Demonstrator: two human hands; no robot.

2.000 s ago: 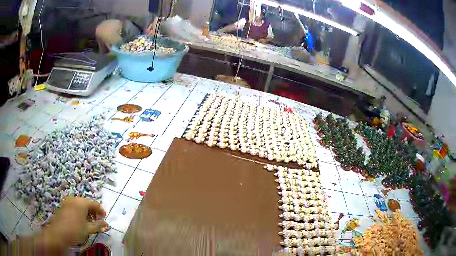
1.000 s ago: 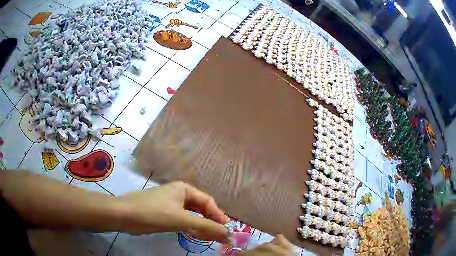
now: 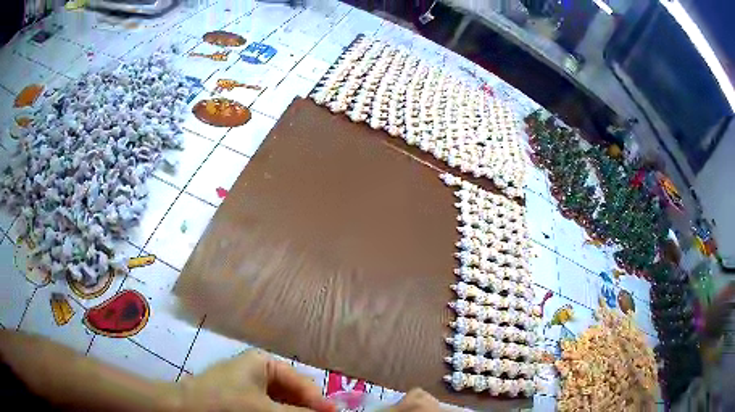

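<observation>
My left hand [image 3: 250, 385] is at the bottom edge, partly cut off, with its fingers bent toward a small clear-pinkish cup [image 3: 346, 397]. My right hand [image 3: 417, 401] is just right of the cup, and only a small part shows. What either hand holds is hidden. Grey-white figure pieces [image 3: 97, 153] lie in a loose heap at left. Peach pieces [image 3: 608, 362] lie in a loose heap at lower right. Assembled figures [image 3: 493, 298] stand in tight rows on the right part of the brown board [image 3: 338, 217]; another block of rows [image 3: 427, 105] stands beyond it.
Dark green miniature trees [image 3: 600, 189] stand in clusters at the right, with small coloured items [image 3: 665, 189] beside them. The white grid tablecloth [image 3: 189, 181] has printed food drawings. The edge of a scale [image 3: 133, 6] shows at the top left. A back bench [image 3: 516, 50] is beyond the table.
The view tilted down, then shifted back up a little. My left hand left the grey-white heap and came to the cup; my right hand came into view beside it.
</observation>
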